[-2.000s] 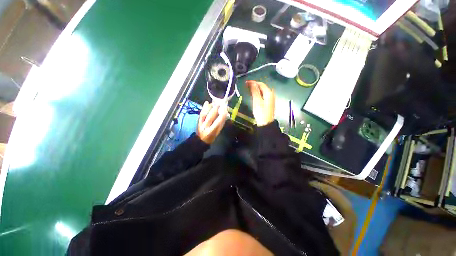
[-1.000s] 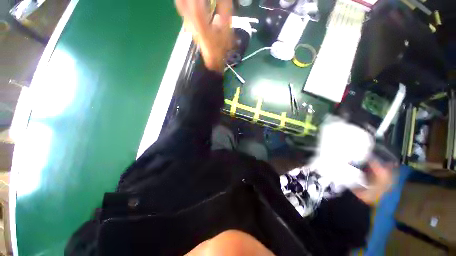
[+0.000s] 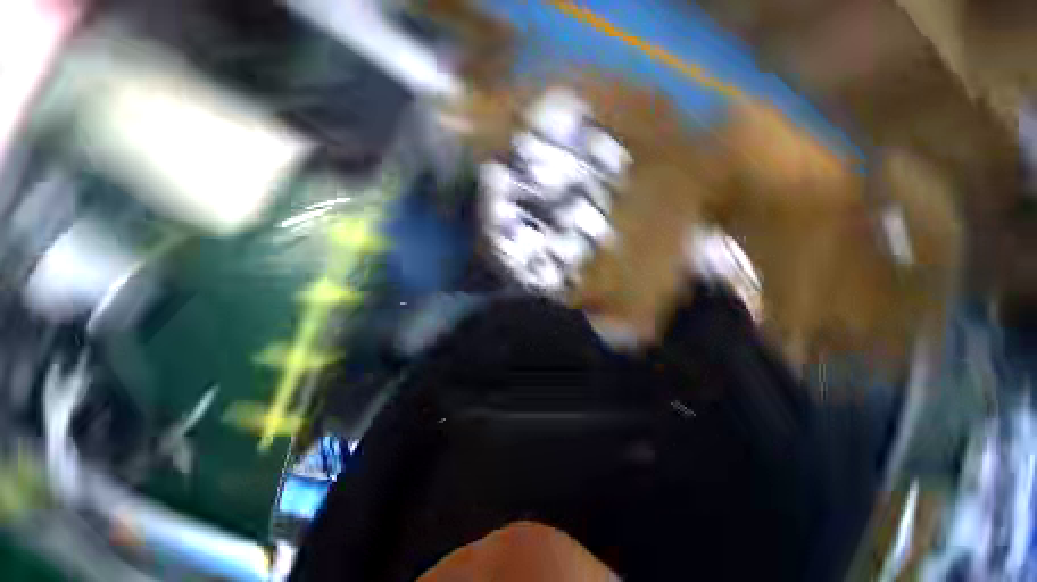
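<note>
The whole view is strongly blurred. An open brown carton holds several white-and-black camera units (image 3: 557,193) in the upper middle. My right sleeve reaches over brown cardboard right of them. At its end is a small blurred pale patch, my right hand (image 3: 726,264) or something in it; its fingers and grip cannot be made out. My left hand is not in view.
The green mat (image 3: 188,330) lies at the left with yellow tape strips (image 3: 301,341) along its edge. A blurred white keyboard (image 3: 193,148) is at the upper left. Brown cardboard (image 3: 807,227) and a blue floor strip (image 3: 682,68) lie beyond the carton.
The view has swung right, so the bench now lies at the left and the carton is central. The blurred white thing by my right hand no longer shows clearly. My left hand has left view.
</note>
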